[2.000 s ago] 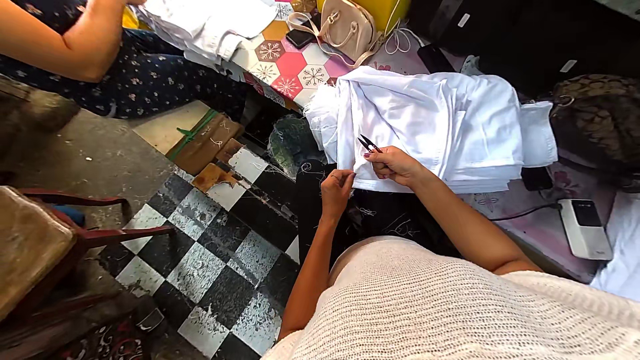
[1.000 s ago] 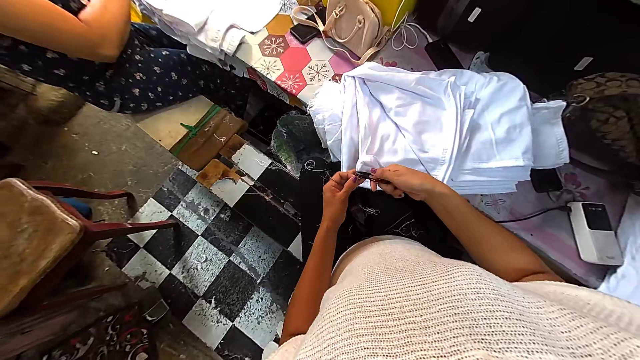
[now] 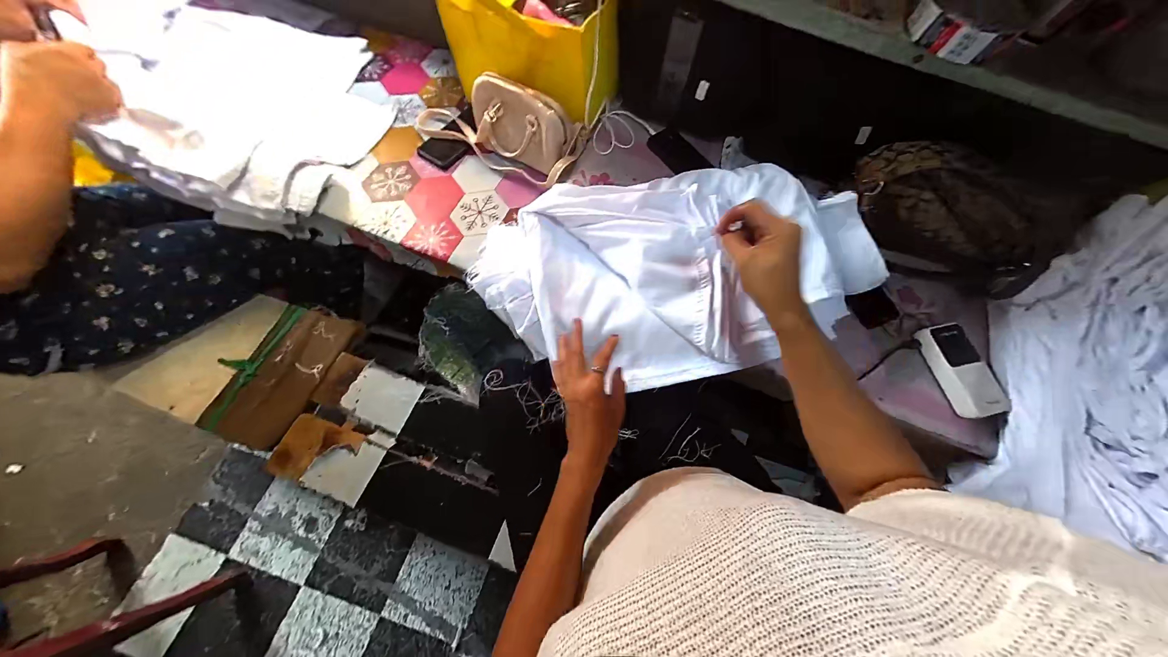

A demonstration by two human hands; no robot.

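Observation:
A stack of white cloth pieces point(image 3: 639, 265) lies on the table before me, with a seam and gathered folds on its upper right part. My left hand point(image 3: 589, 379) rests on the cloth's near left edge, fingers spread, a ring on one finger. Over the right part of the stack is my right hand point(image 3: 762, 251), its thumb and fingertips pinched together at the folds. Whether those fingertips hold cloth or a thread cannot be told. The small dark thread snips of the earlier frames are not visible.
A beige handbag point(image 3: 522, 128), a black phone point(image 3: 443, 151) and a yellow bag point(image 3: 538, 55) stand beyond the stack. To the right are a white device with a cable point(image 3: 961, 370) and more white cloth point(image 3: 1086, 365). A co-worker's hand point(image 3: 59, 82) is at white cloth on the left.
My hands, together at the stack's near edge around small snips before, have moved apart. My right hand has gone up and over the cloth; my left has flattened onto it. The view has shifted.

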